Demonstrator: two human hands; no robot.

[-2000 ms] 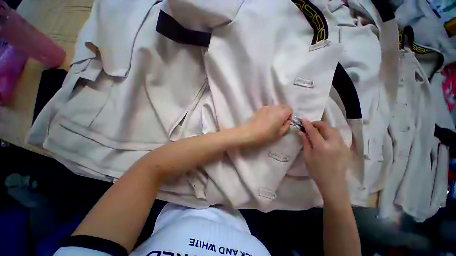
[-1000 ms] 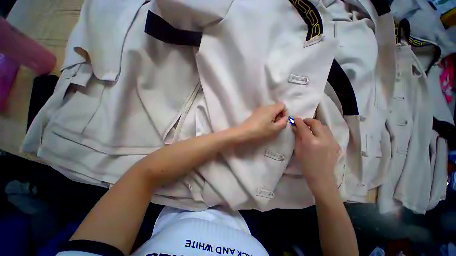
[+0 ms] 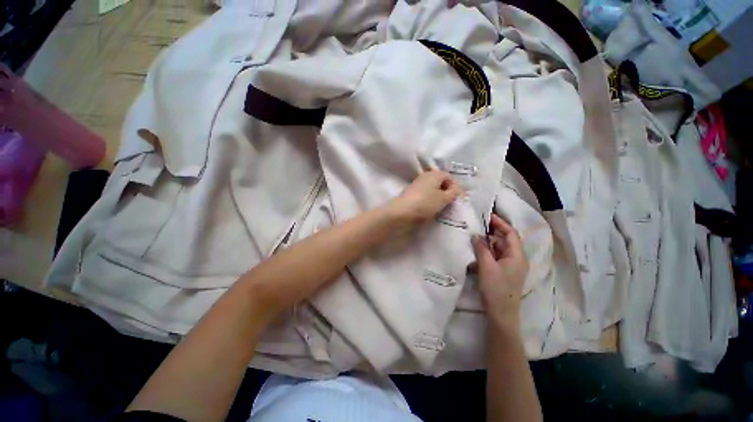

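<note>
A cream jacket (image 3: 371, 140) lies spread in front of me, with a dark sleeve band (image 3: 285, 107) and a patterned collar band (image 3: 462, 70). A row of stitched buttonholes (image 3: 439, 278) runs down its front edge. My left hand (image 3: 429, 198) pinches the cloth beside the row, between the top two buttonholes. My right hand (image 3: 502, 251) is at the front edge, fingers closed around a small dark tool (image 3: 489, 239), seemingly the thread snips, mostly hidden by the fingers.
More cream jackets (image 3: 644, 198) are heaped to the right and back, some with dark bands. A pink bottle (image 3: 58, 124), a pink plastic bag (image 3: 18, 169) and a black object (image 3: 81, 206) are on the wooden table (image 3: 103, 62) at left.
The view has shifted, showing more of the table's far side. My right hand has moved down and away from my left hand to the front edge. My left hand has moved slightly up the row.
</note>
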